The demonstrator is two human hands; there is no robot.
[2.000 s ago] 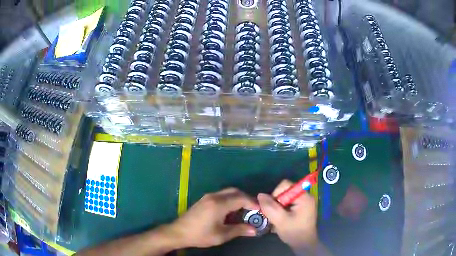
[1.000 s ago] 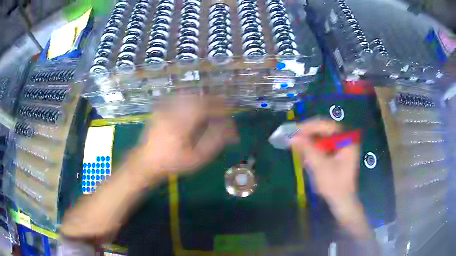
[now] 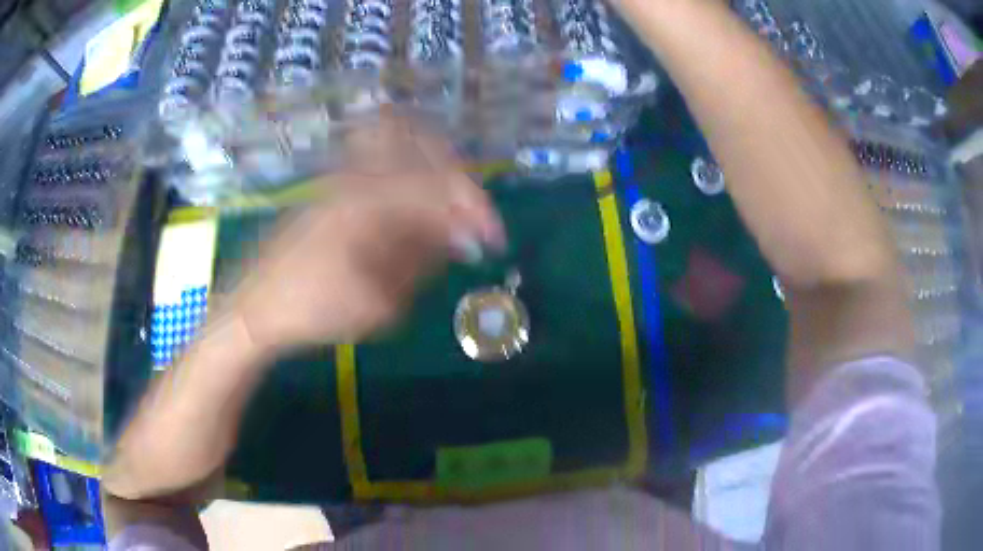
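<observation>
A shiny round metal piece (image 3: 492,324) with a pale centre lies on the dark green mat (image 3: 431,398), with a small metal bit at its upper right. My left hand (image 3: 372,231) is blurred above the mat, left of and beyond the metal piece. A small whitish spot shows at its fingertips; I cannot tell whether it holds anything. My right forearm reaches up across the right side, and the right hand is beyond the top edge. The red pen-type tool is not visible.
A clear plastic tray stack (image 3: 291,135) with rows of ring parts stands behind. Loose rings (image 3: 649,221) and a reddish square (image 3: 707,284) lie at right, one ring partly behind the forearm. A blue-dot sheet (image 3: 183,291) lies at left.
My right hand moved from the ring and tool work up out of view. My left hand left the ring and blurred. The metal piece appeared uncovered on the mat; the view shifted.
</observation>
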